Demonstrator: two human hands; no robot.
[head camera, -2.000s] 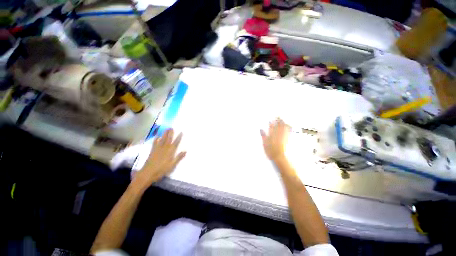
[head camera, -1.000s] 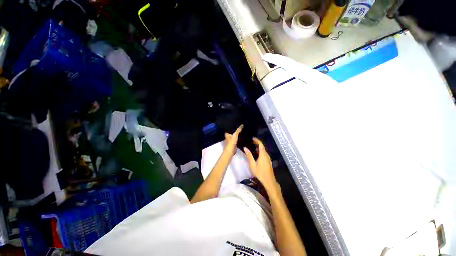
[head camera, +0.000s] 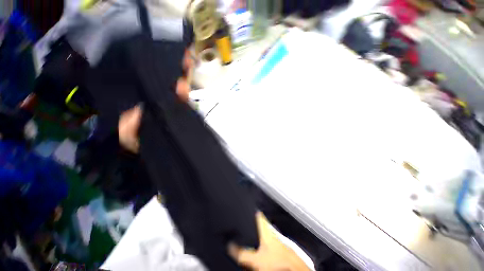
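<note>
A long black garment panel (head camera: 186, 153) hangs diagonally in front of me, from the upper left down to my lap, left of the white table (head camera: 318, 132). My left hand (head camera: 130, 128) is blurred at the panel's left edge, partly covered by the cloth, and seems to hold it. More skin shows at the panel's right edge higher up; I cannot tell whose it is. My right hand (head camera: 268, 255) grips the panel's lower end, with fingers over the cloth, near the bottom of the picture.
The sewing machine (head camera: 451, 204) is at the right edge. A tape roll (head camera: 208, 55) and an orange-yellow object (head camera: 224, 48) lie beyond the table's left end. Fabric scraps (head camera: 424, 84) lie behind the table. A blue crate (head camera: 32, 177) and scattered scraps are on the floor at left.
My hands were empty over the table, then low over my lap. Now a black panel is raised between them. The view has swung left, then partly back right.
</note>
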